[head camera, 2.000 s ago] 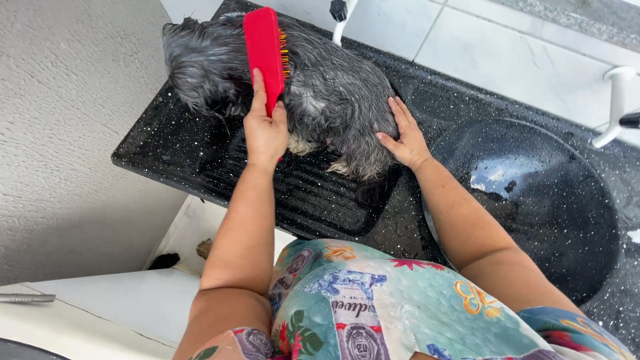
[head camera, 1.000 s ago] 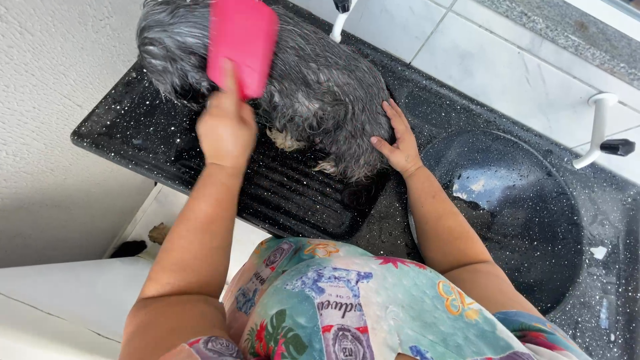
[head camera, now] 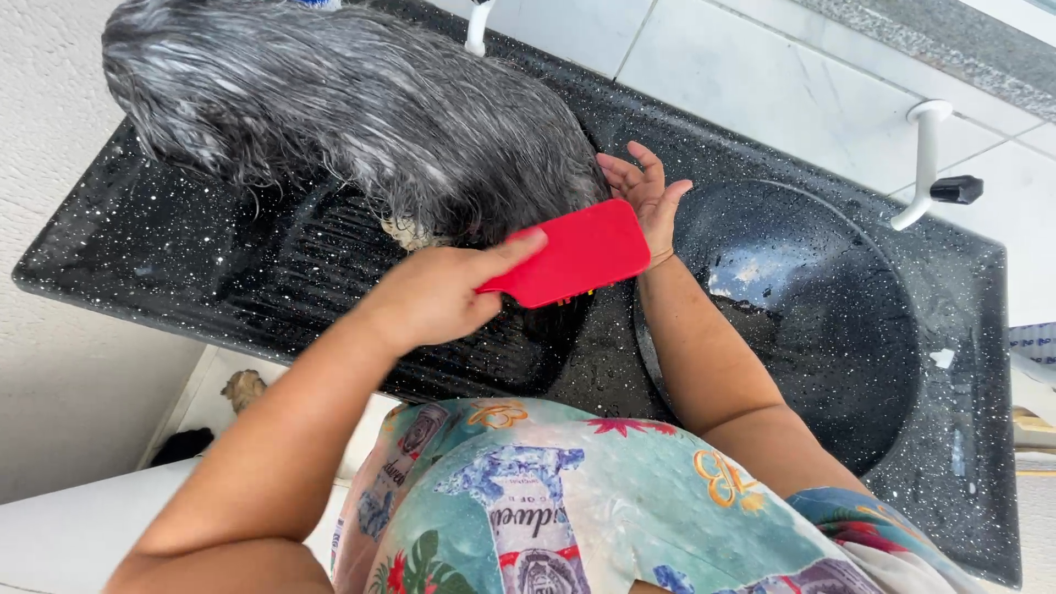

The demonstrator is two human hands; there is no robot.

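A small dog with wet, long grey fur (head camera: 355,107) stands on the ribbed drainboard (head camera: 289,289) of a black speckled sink top. My left hand (head camera: 437,293) grips the handle of a red paddle brush (head camera: 582,252), its flat back up and its bristles pointing down. The brush head lies over the lower edge of the dog's hindquarters, near my right wrist. My right hand (head camera: 648,194) is at the dog's rear end with its fingers apart, holding nothing. Some fingertips are at the fur; whether they press on it is not clear.
The round black sink basin (head camera: 792,330) is right of the dog, with water drops in it. A white tap with a black knob (head camera: 928,165) sticks out from the tiled wall (head camera: 767,91), and another white tap (head camera: 477,29) stands behind the dog. A textured wall (head camera: 49,371) borders the left side.
My left hand has moved the brush from the dog's front part to its rear end, beside my right hand. The fingers of my right hand have lifted and spread. The view has come closer.
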